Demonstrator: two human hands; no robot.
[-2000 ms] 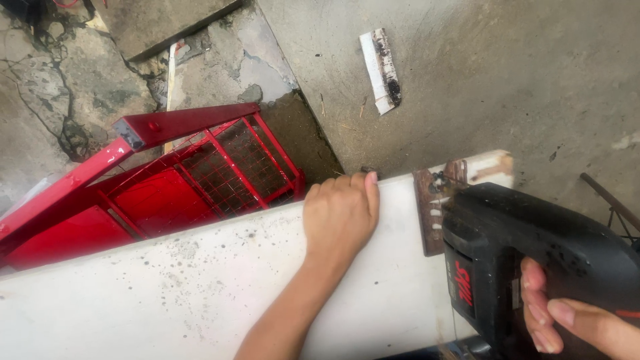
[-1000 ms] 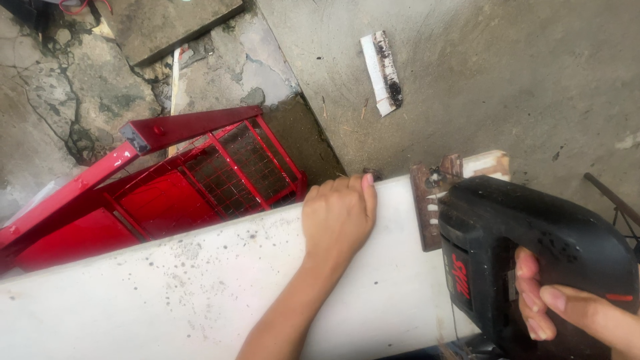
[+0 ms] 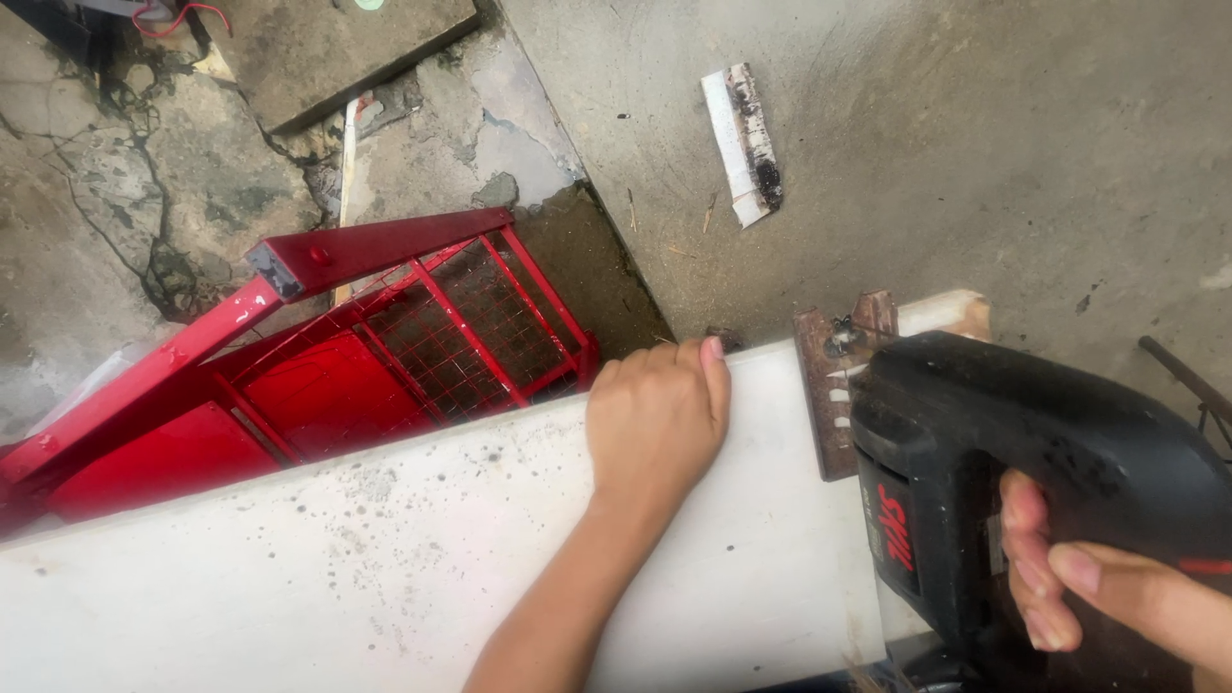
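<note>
A white-painted wooden board (image 3: 385, 539), speckled with dark spots, lies across the lower part of the view. Over its far edge, near the right end, my left hand (image 3: 659, 414) is curled, gripping it. My right hand (image 3: 1078, 568) is wrapped around the handle of a black Skil jigsaw (image 3: 1039, 414) at the right. The saw's rusty metal base plate (image 3: 828, 414) rests on the board to the right of my left hand. The blade is hard to make out. Past the plate, the board's end (image 3: 948, 313) shows bare wood at its corner.
A red metal frame with wire mesh (image 3: 385, 318) stands beyond the board at the left. On the concrete floor lies a white offcut with dark stains (image 3: 746, 144). A concrete slab (image 3: 327, 48) and cracked paving are at the upper left. A dark rod (image 3: 1189, 380) shows at the right edge.
The jigsaw and its base plate have shifted very slightly toward the board's far edge since the first frame. My left hand keeps its place on the board.
</note>
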